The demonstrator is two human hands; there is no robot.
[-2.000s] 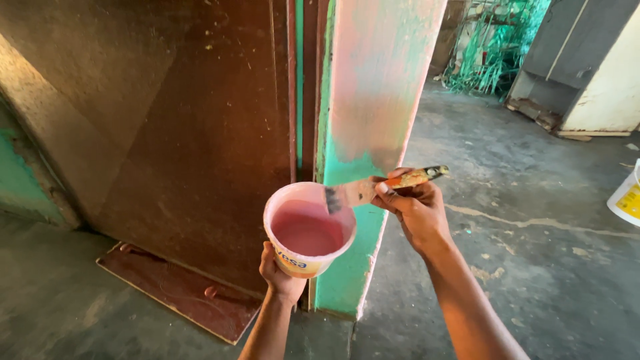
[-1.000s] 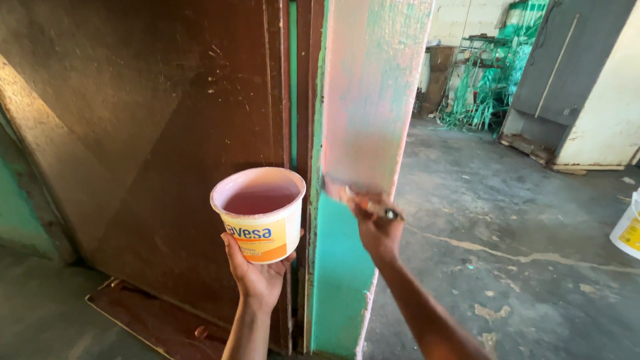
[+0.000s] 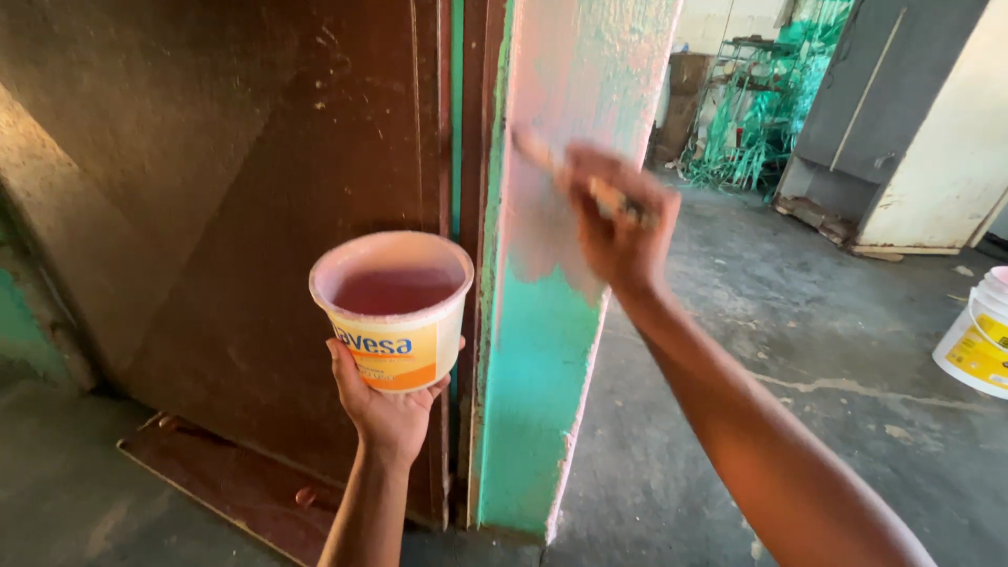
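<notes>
My left hand (image 3: 390,405) holds a plastic tub (image 3: 402,346) of pink paint from below, upright, in front of a brown door (image 3: 236,197). Its printed label faces me. A paintbrush (image 3: 539,153) is in my right hand (image 3: 622,220), blurred by motion, its bristle end at the left edge of a wall pillar's face (image 3: 543,378). Pink paint covers the pillar's upper part, with green showing through in places; the lower part is turquoise green. The pink ends in an uneven edge just below my right hand.
A brown board (image 3: 228,480) lies on the floor at the door's foot. A white bucket (image 3: 972,339) with a yellow label stands on the concrete floor at the right. Farther back are a grey and white cabinet (image 3: 921,157) and a rack with green plastic strips (image 3: 740,134).
The brush was over the tub two seconds ago, then low on the pink area; now it is higher on the pillar. Pink reaches a little lower on the pillar than before.
</notes>
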